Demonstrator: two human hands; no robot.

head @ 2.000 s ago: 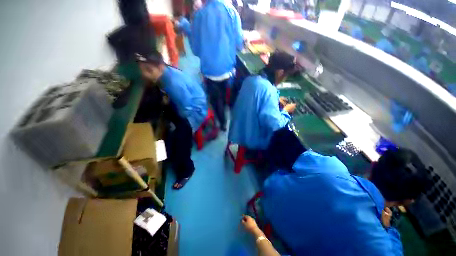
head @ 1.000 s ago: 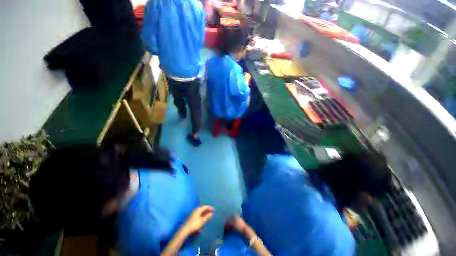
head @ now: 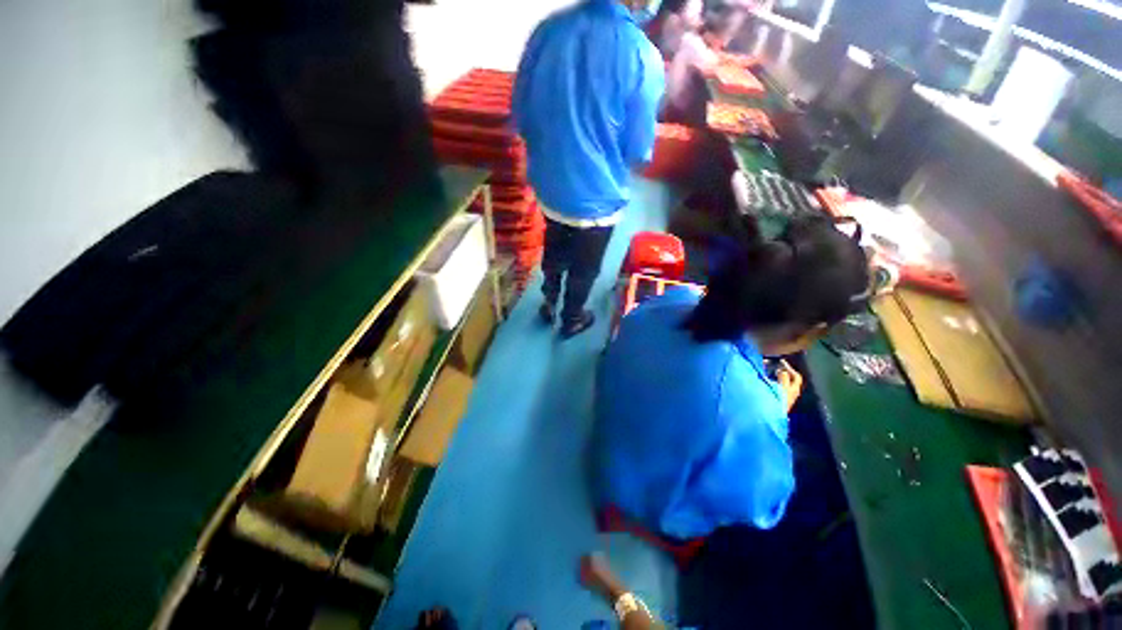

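Note:
My right hand point(head: 602, 575) is at the bottom centre, low over the blue floor point(head: 492, 492), with a pale band at the wrist. It is small and blurred, and its fingers cannot be made out clearly. Nothing is seen in it. My left hand is not in view. Close in front on the right, a person in a blue smock point(head: 695, 412) sits on a red stool at the long green bench point(head: 880, 492).
A person in blue point(head: 588, 111) stands in the aisle beside stacked red trays point(head: 480, 142). On the left is a green bench point(head: 332, 308) with a black bag point(head: 135, 277) and cartons point(head: 338, 443) beneath. Brown boards point(head: 954, 351) and a red tray point(head: 990, 492) lie on the right bench.
My view has moved forward along the aisle. The two nearest seated people have left the view, and so has my left hand. The tray stack and a red stool now show.

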